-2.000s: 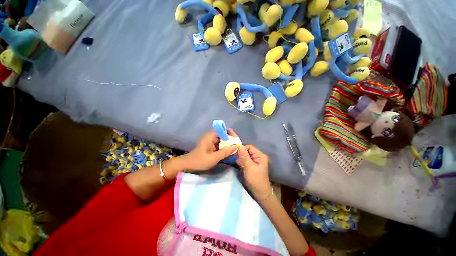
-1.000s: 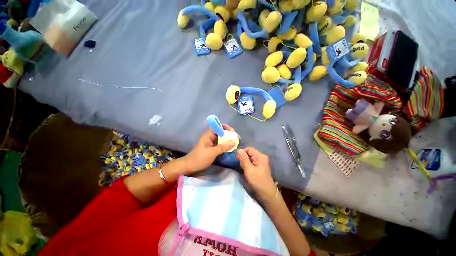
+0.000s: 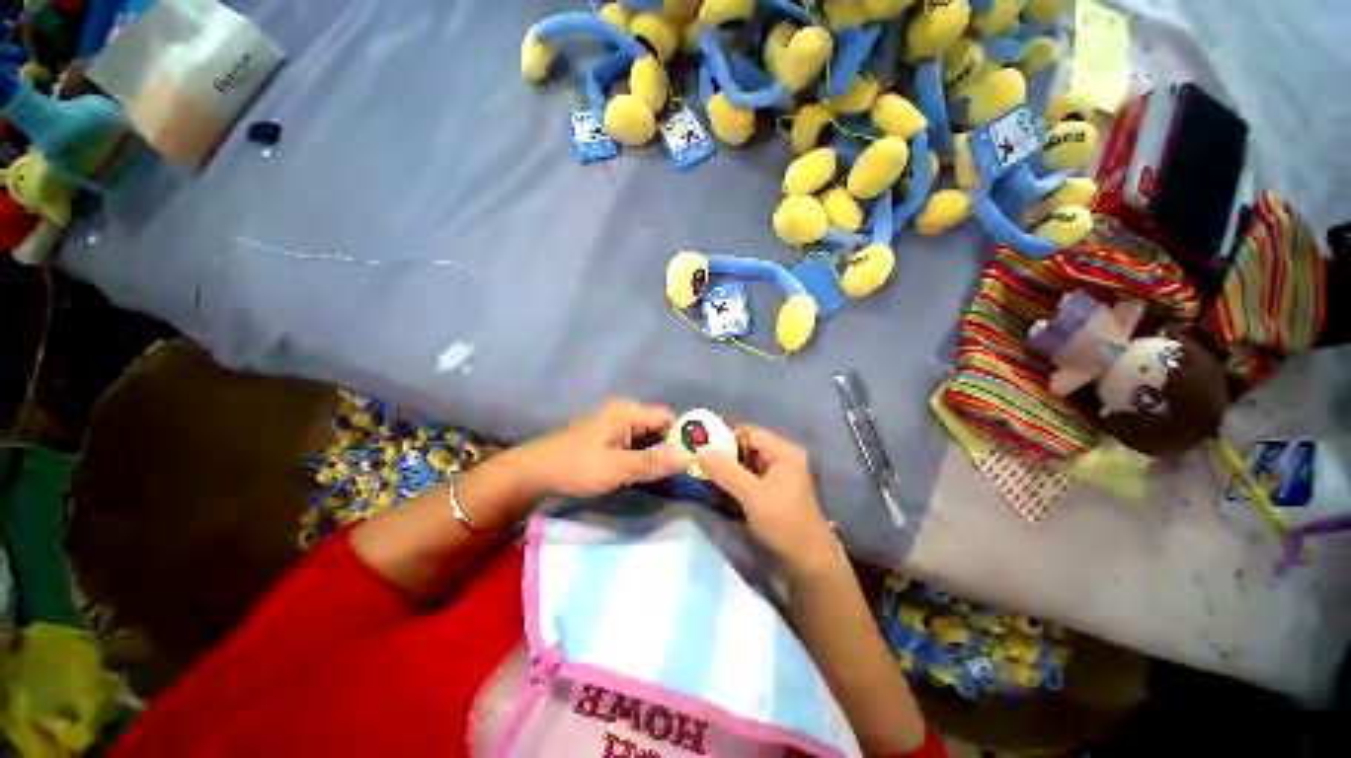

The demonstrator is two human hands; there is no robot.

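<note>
My left hand (image 3: 611,449) and my right hand (image 3: 768,481) meet above the lap at the table's front edge. Both grip a plush piece (image 3: 702,435) from either side. Its yellow ball end faces up and shows a pale round face with black and red marking. The rest of the piece is mostly hidden by the fingers and below the hands. No needle or thread can be made out. A finished-looking plush piece (image 3: 759,270) with a blue tag lies on the table just beyond the hands.
A plush heap (image 3: 874,160) lies at the back. Silver tweezers (image 3: 870,449) lie right of the hands. A doll (image 3: 1138,378) on striped cloth and a red-black box (image 3: 1190,170) are at right. Bins of plush pieces (image 3: 388,462) sit below the edge. White thread (image 3: 356,258) lies left.
The blue band that stuck up from my left hand is out of sight. The yellow end has turned so its marked face shows. My right hand has closed in onto it.
</note>
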